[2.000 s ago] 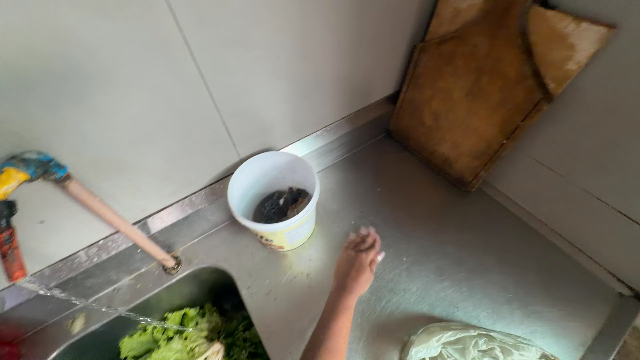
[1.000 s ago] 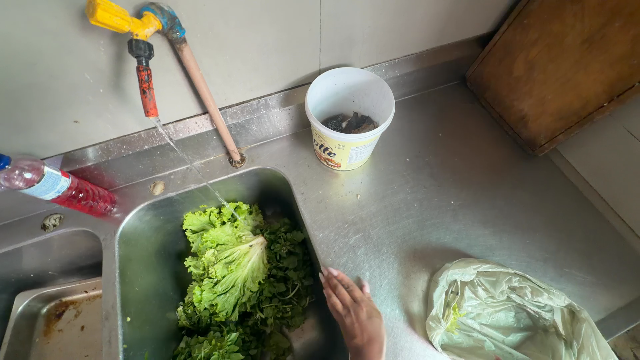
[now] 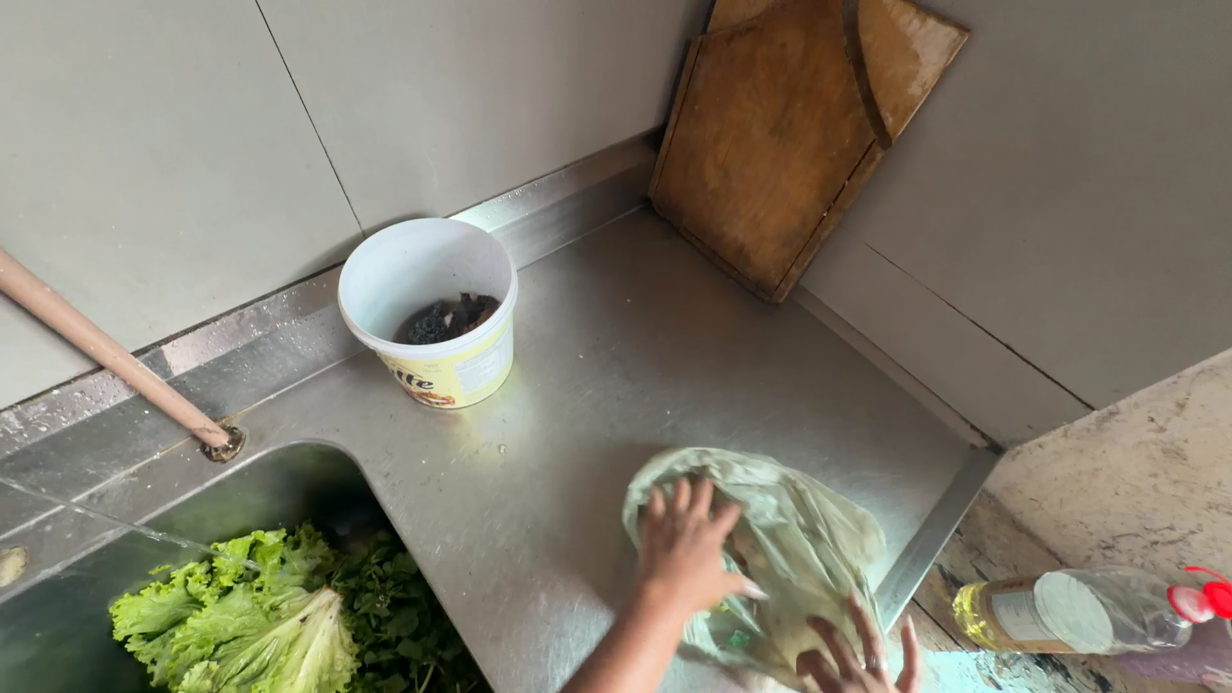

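Observation:
A pale green plastic bag (image 3: 799, 520) lies on the steel counter at the lower right. My left hand (image 3: 685, 553), fingers spread, is over the bag's left side and touches or nearly touches it. At the bag's lower edge is my right hand (image 3: 857, 654), fingers apart and partly cut off by the frame; whether it presses on the plastic is unclear. Neither hand is closed around anything. In the steel sink (image 3: 337, 472) at the lower left sit a head of lettuce (image 3: 250, 616) and darker leafy greens (image 3: 390, 611), with a thin stream of water above them.
A white plastic tub (image 3: 462, 356) with dark scraps stands near the wall, right of a pinkish pipe (image 3: 115, 356). Wooden boards (image 3: 770, 154) lean in the back corner. Beyond the counter's right edge lies a clear plastic bottle (image 3: 1088, 611) with a red cap.
One hand was at the sink's right rim a second ago; now both hands are at the plastic bag. The view has swung to the right, and the tap has left it.

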